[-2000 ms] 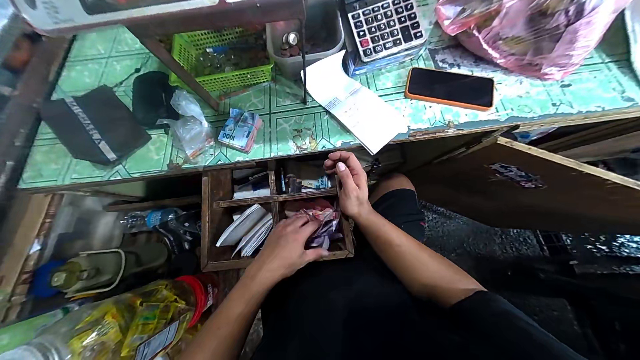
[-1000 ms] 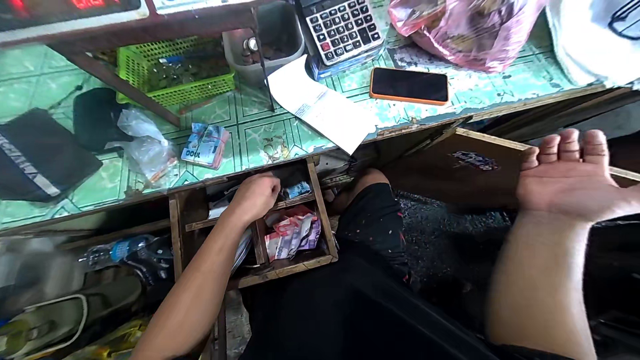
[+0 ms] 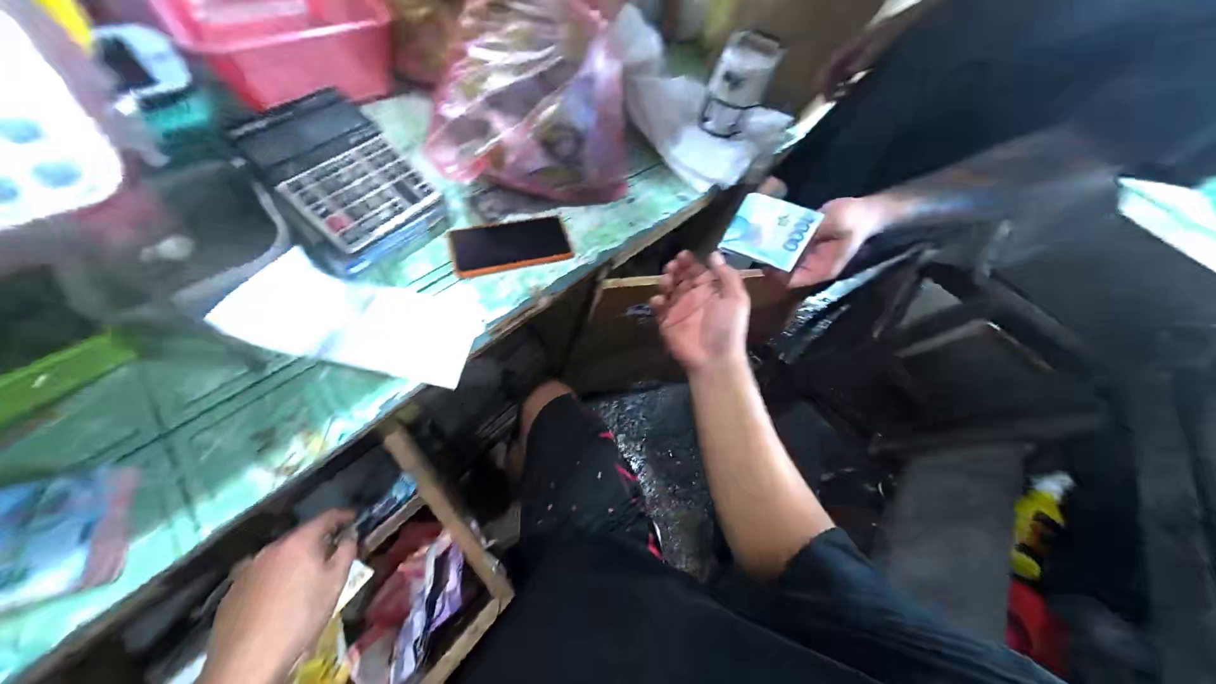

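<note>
My right hand [image 3: 705, 309] is raised palm up with fingers apart, holding nothing, just below and left of a blue banknote [image 3: 771, 233]. Another person's hand [image 3: 836, 237] grips that note from the right. My left hand [image 3: 285, 589] is over the wooden drawer [image 3: 475, 570] at the lower left, fingers bent near its back compartments; blur and the hand's own back hide whether it holds something. Red and purple banknotes [image 3: 427, 598] lie in the drawer's front compartment. On the green tabletop, blurred blue notes [image 3: 57, 532] rest at the left edge.
The green table [image 3: 256, 427] bears a white paper [image 3: 380, 323], a calculator [image 3: 356, 180], an orange-edged phone [image 3: 510, 245], a pink plastic bag [image 3: 541, 114] and a pink basket [image 3: 294, 47]. A wooden door panel [image 3: 627, 328] stands beyond my knee.
The view has swung right, bringing in another person's arm with a blue banknote. My right hand left the drawer between the first and second frames and is now near that note.
</note>
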